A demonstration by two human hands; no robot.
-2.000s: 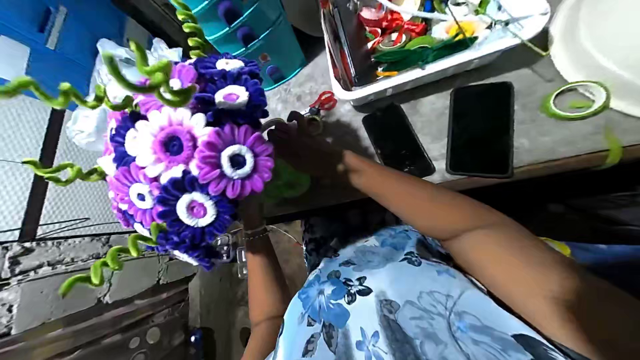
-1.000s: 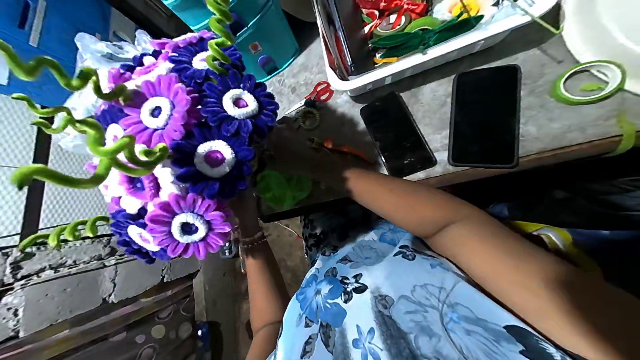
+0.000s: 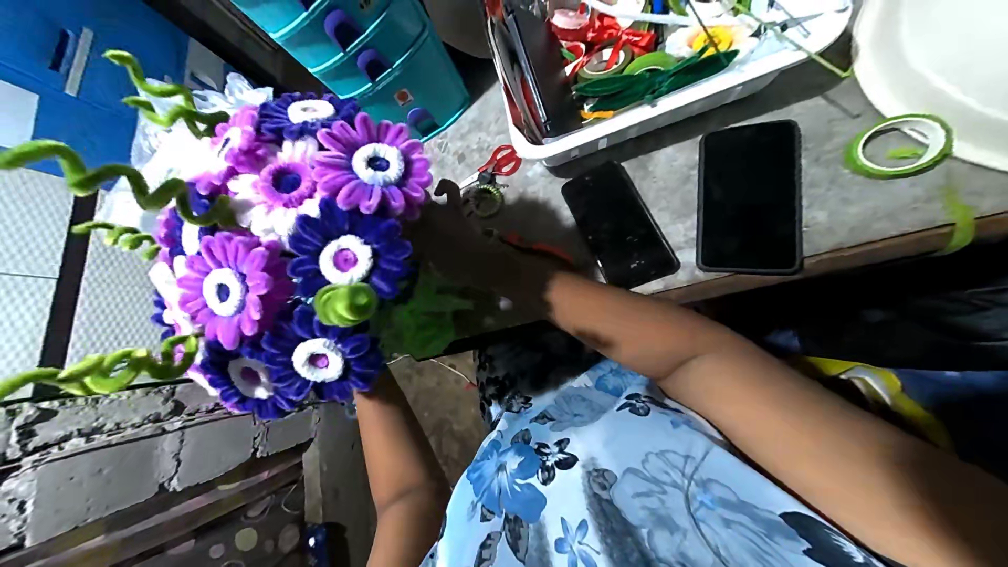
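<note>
A bouquet of purple, dark blue and white fuzzy-wire flowers [image 3: 283,252], with curled green fuzzy-wire tendrils [image 3: 150,185], fills the left of the view. My left forearm [image 3: 398,465] rises from below to the bouquet's underside, and the blooms hide my left hand. My right hand [image 3: 480,252] is in deep shadow against the bouquet's right side, its thumb or a finger raised; its grip cannot be made out. Green translucent material [image 3: 425,315] hangs below it. Red-handled scissors [image 3: 501,161] and a small roll of green tape or wire [image 3: 483,200] lie just above this hand.
Two dark phones [image 3: 618,224] [image 3: 750,197] lie near the table's edge. Behind them stands a white tray [image 3: 646,122] with ribbons and tapes. A green tape roll [image 3: 899,146] lies right, beside a white basin [image 3: 937,71]. A teal drawer unit [image 3: 425,79] stands at the back.
The bouquet has turned, showing its flowers and tendrils at different angles. My right hand has stayed beside it. The red-handled scissors and the phones lie as before.
</note>
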